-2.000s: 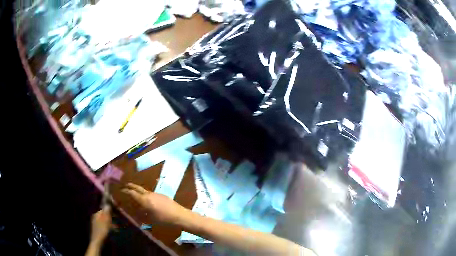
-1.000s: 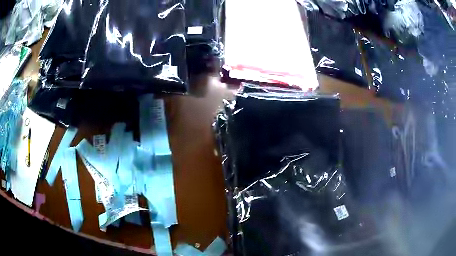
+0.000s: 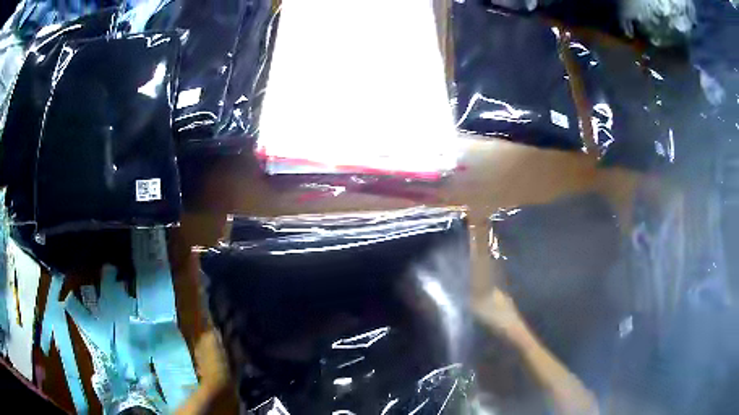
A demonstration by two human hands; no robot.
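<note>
A stack of glossy black bagged garments (image 3: 324, 300) lies in front of me at the lower middle, with layered bag edges along its far side and its near end cut off by the frame. My left hand (image 3: 209, 365) is at its left edge, partly cut off below and blurred. My right hand (image 3: 498, 312) is at its right edge, blurred, with the forearm running to the lower right. The stack is between both hands. Finger detail is not clear.
White empty poly bags (image 3: 360, 81) with a pink edge lie beyond. Black bagged packs (image 3: 105, 121) with a barcode label are at left, others (image 3: 514, 81) at far right. Pale blue backing strips (image 3: 154, 332) are at lower left. A dark pack (image 3: 559, 275) lies right of my right hand.
The view has swung right since the earliest frame. Both hands, out of view one second ago, are now at the sides of the near stack. That stack now appears further left.
</note>
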